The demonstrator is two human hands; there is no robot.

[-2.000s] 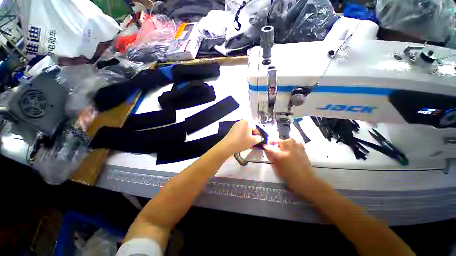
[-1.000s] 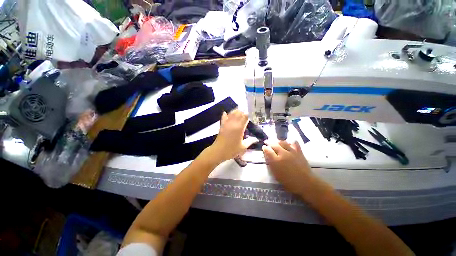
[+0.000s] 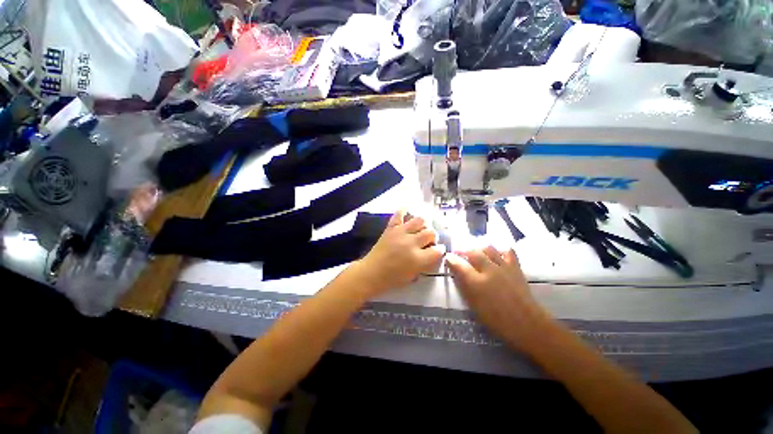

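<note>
My left hand (image 3: 402, 253) and my right hand (image 3: 493, 284) meet just in front of the presser foot (image 3: 477, 219) of the white sewing machine (image 3: 576, 161). Their fingertips pinch a small dark workpiece (image 3: 442, 242), which looks greyish under the lamp and is mostly hidden by the fingers. Flat black fabric strips (image 3: 241, 236) lie left of my left hand, some overlapping. One strip (image 3: 318, 254) reaches close to my left hand. Whether the workpiece lies under the foot cannot be told.
Dark rolled bundles (image 3: 314, 161) lie behind the strips. Narrow dark pieces (image 3: 585, 227) and dark greenish snips (image 3: 659, 246) lie under the machine arm. A grey vented unit (image 3: 63, 178) and plastic bags stand left and behind. A blue basket (image 3: 119, 398) is below the table.
My left hand has moved down and right from over the strips to the right hand's fingertips. The black workpiece that showed between the hands is now mostly covered. My right hand has barely moved.
</note>
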